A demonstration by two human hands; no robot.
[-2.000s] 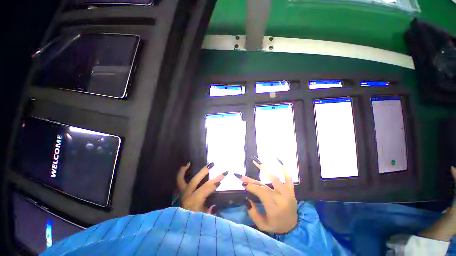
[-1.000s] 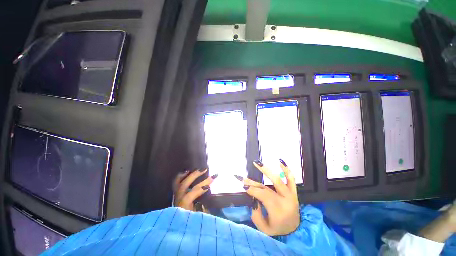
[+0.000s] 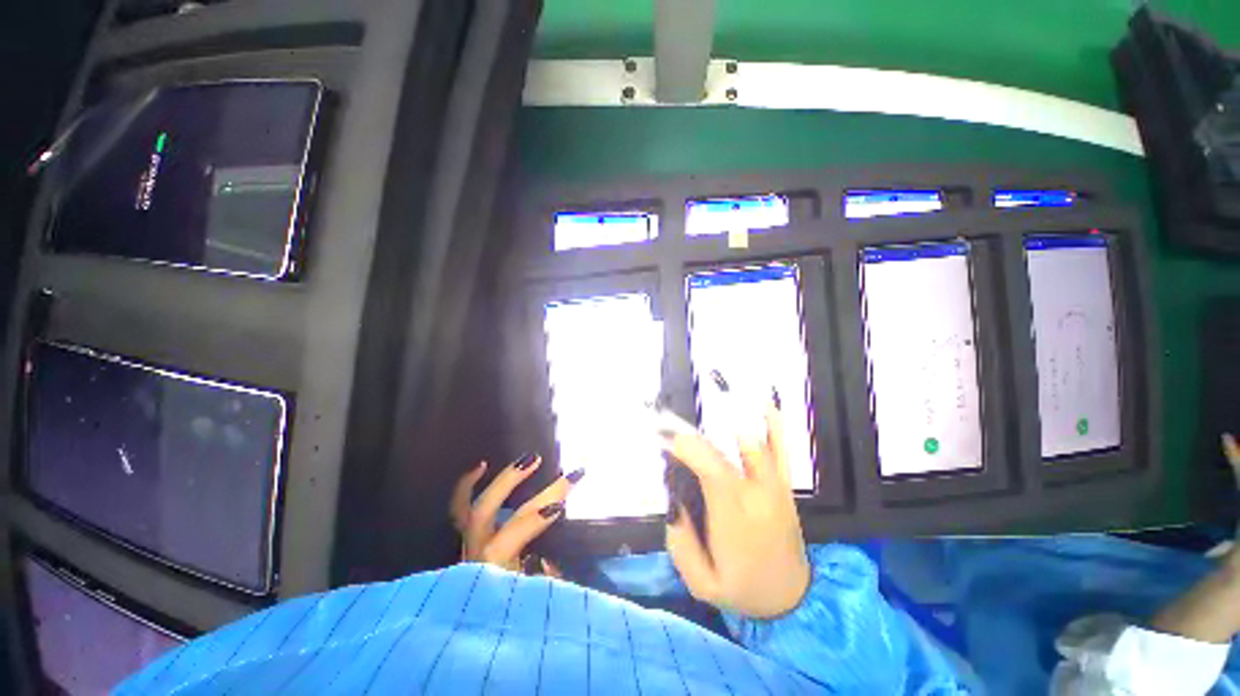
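Observation:
A black foam tray (image 3: 836, 510) holds several phones in a row with lit screens. My left hand (image 3: 506, 524) has its fingertips at the lower left of the leftmost phone (image 3: 598, 367), whose screen glows white. My right hand (image 3: 745, 510) has its fingers apart over the lower part of the second phone (image 3: 748, 313). Neither hand holds anything. The third phone (image 3: 922, 340) and fourth phone (image 3: 1072, 340) show pale screens with a blue top bar and a green dot low down. Parts of more lit screens show in slots above the row.
At the left, a stack of trays (image 3: 333, 340) holds dark-screened phones (image 3: 150, 462) lying sideways. Behind are a pale rail (image 3: 870, 93), a grey post (image 3: 684, 48) and a green belt (image 3: 952, 41). Another black tray (image 3: 1183, 150) stands at right. A neighbour's arm (image 3: 1217, 592) shows lower right.
My right hand has moved up and its fingers reach higher over the second phone. My left hand has shifted slightly left. The third and fourth screens now show green dots and faint marks.

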